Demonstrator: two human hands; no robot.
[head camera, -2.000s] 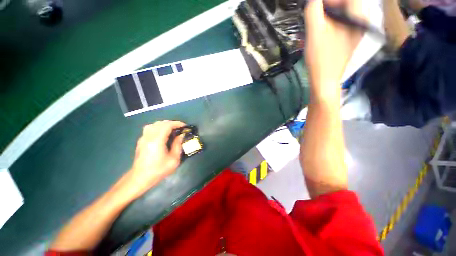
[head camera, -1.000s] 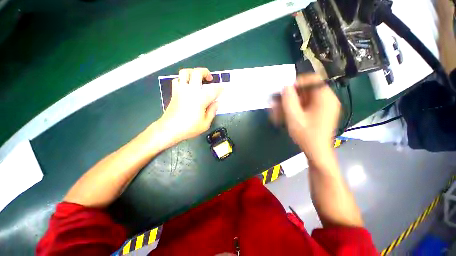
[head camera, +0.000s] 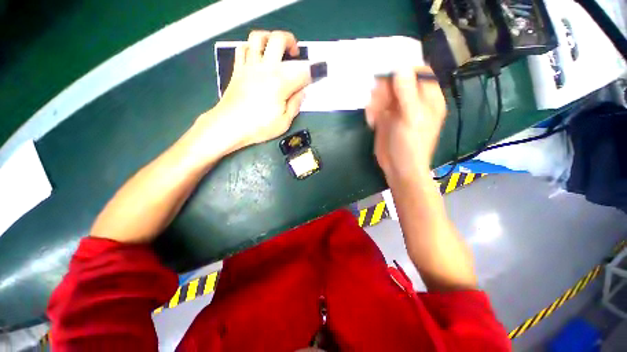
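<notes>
The white backing sheet (head camera: 354, 51) lies on the green bench mat, with dark rectangles at its left end. My left hand (head camera: 258, 96) rests over its left part, fingers at the top edge. A small black square (head camera: 318, 71) shows at my left thumb tip; I cannot tell if it is gripped. My right hand (head camera: 410, 113), slightly blurred, holds thin dark tweezers (head camera: 426, 75) over the sheet's right part, points to the left. The open black device housing (head camera: 296, 142) lies below the sheet, untouched. Its near half holds the white, yellow-edged battery (head camera: 303, 163).
A dark box (head camera: 505, 58) stands at the upper right, with black cables (head camera: 459, 120) hanging from it. White paper (head camera: 24, 182) lies at the left bench edge. Another white sheet (head camera: 584, 55) is at the right. Part of a person in dark clothing (head camera: 598, 165) shows at the right edge.
My left hand let go of the housing and moved onto the sheet. My right hand came down from the upper right to the sheet. The black square now shows at my left thumb.
</notes>
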